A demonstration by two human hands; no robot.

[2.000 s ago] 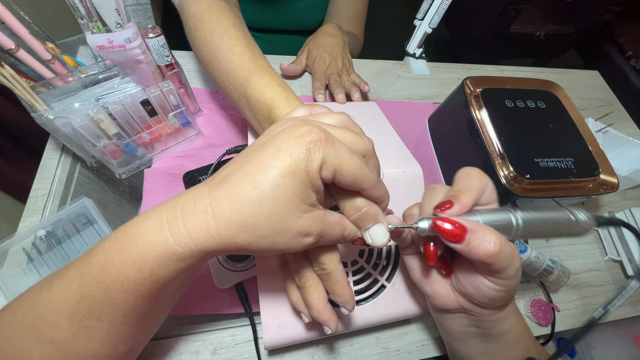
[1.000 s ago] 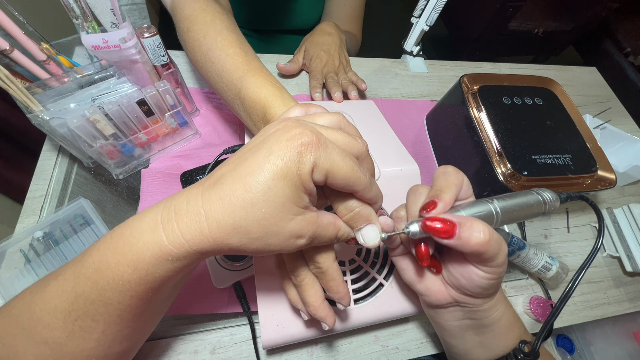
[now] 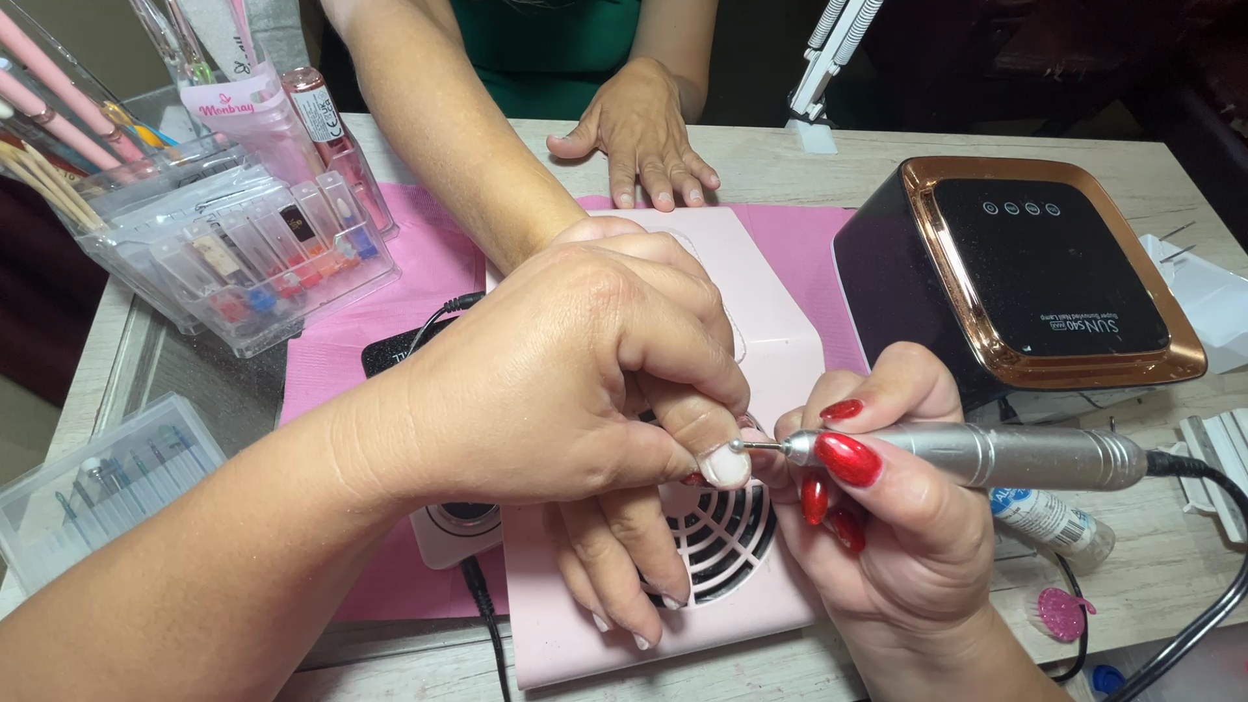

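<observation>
My left hand (image 3: 585, 361) is closed around one finger of another person's hand (image 3: 614, 546), near its whitish nail (image 3: 724, 466). In my right hand (image 3: 897, 497), with glossy red nails, lies a silver electric nail drill (image 3: 1014, 455). The round ball tip of its bit (image 3: 737, 446) is at the upper edge of that nail, by the cuticle; whether it touches, I cannot tell. The person's other fingers rest over the round fan grille of a pink nail dust collector (image 3: 770, 341).
A nail lamp (image 3: 1053, 263) stands right, a clear organizer (image 3: 244, 263) with pink-handled tools at upper left, and a case of drill bits (image 3: 107, 478) at lower left. The person's other hand (image 3: 648, 136) lies flat at the back. A bottle (image 3: 1053, 522) and the drill's cord (image 3: 1209, 604) are at right.
The drill has turned from its earlier slant to nearly level, and its tip has shifted to the nail's upper edge. My left hand keeps its hold on the finger.
</observation>
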